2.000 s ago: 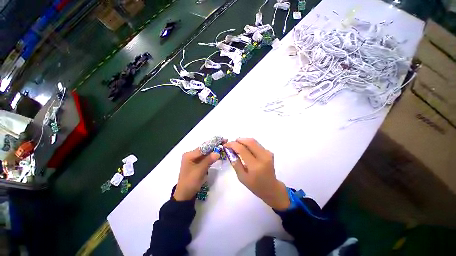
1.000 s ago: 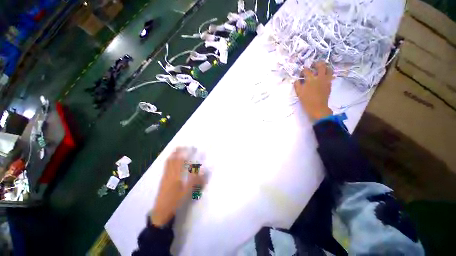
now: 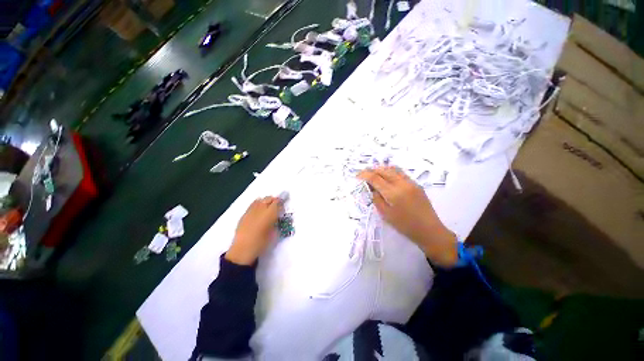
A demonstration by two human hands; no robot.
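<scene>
My right hand (image 3: 406, 204), with a blue wrist band, pinches white cable (image 3: 366, 240) above the middle of the white table (image 3: 311, 264). Loops and a loose end hang toward the near side. My left hand (image 3: 255, 225) is closed at the table's left part, with a green circuit board (image 3: 286, 224) at its fingertips. A pale piece shows above those fingers, too blurred to name. A large tangled heap of white cables (image 3: 469, 74) lies at the table's far end.
Wired board assemblies (image 3: 272, 106) lie along the green belt (image 3: 205, 169), left of the table. White square pieces (image 3: 174, 224) with green boards lie nearer. Black parts (image 3: 157, 97) lie beyond. A cardboard carton (image 3: 565, 176) stands to the right.
My right hand has come back from the heap with white cable. My left hand is closed around the board. A wired assembly has appeared on the belt since two seconds ago.
</scene>
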